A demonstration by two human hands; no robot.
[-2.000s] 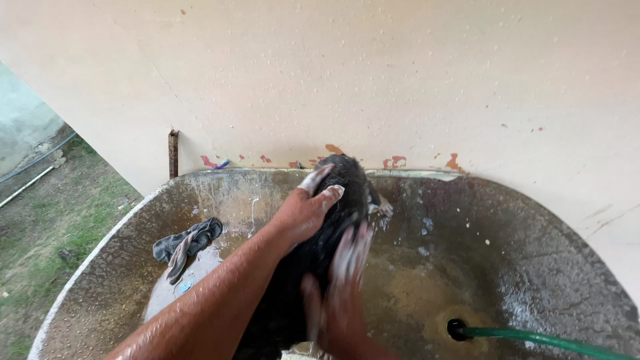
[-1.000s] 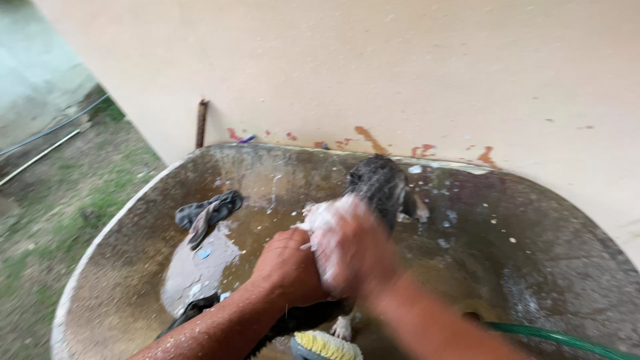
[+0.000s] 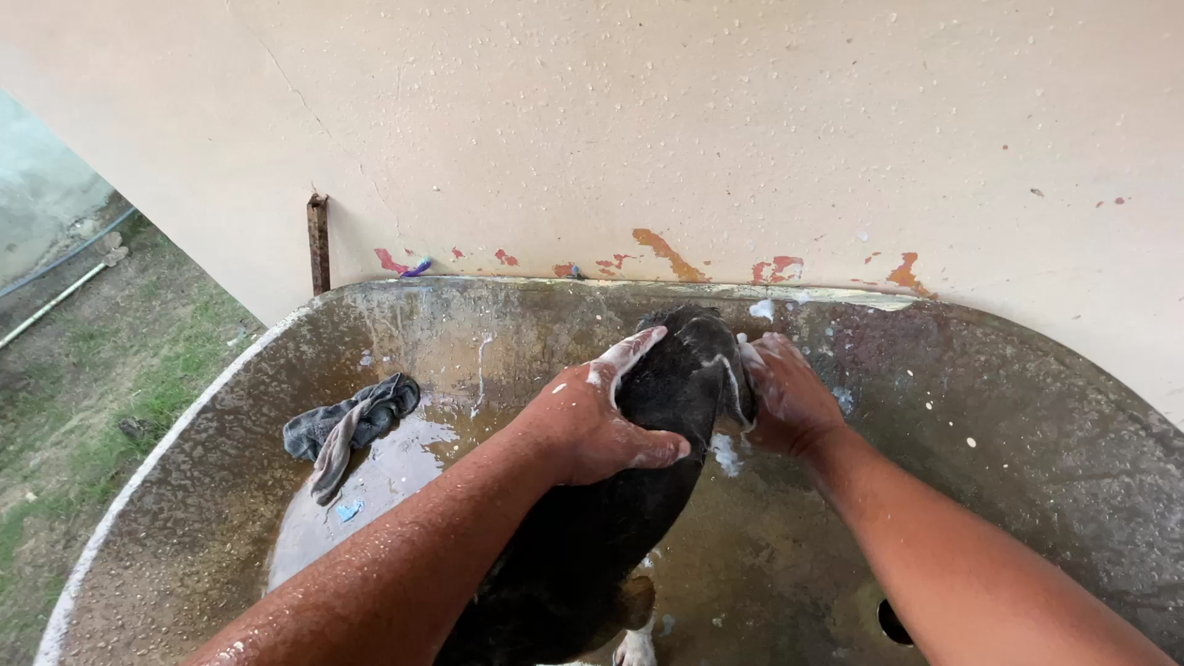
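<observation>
A wet, dark-furred animal, seemingly a dog [image 3: 592, 546], stands in a large stained basin [image 3: 832, 555], its head toward the wall and a pale paw showing at the bottom edge. My left hand [image 3: 601, 416] is spread around its neck from the left, thumb and fingers apart, with white lather on the fingers. On the right side of the head, my right hand [image 3: 786, 393] has its soapy fingers curled at the ear or cheek; its exact hold is partly hidden. The face is turned away from view.
A crumpled wet grey cloth [image 3: 351, 425] lies at the basin's left. The drain hole [image 3: 894, 622] is at lower right. Behind the basin rises a wall [image 3: 694, 139] with peeling paint, and a rusty metal post [image 3: 318, 242] stands beside the rim. Grass [image 3: 139, 416] lies at far left.
My hands, together in lather over the animal's back a second ago, are now apart on either side of its head and neck. The green hose and the yellow-bristled brush are out of view.
</observation>
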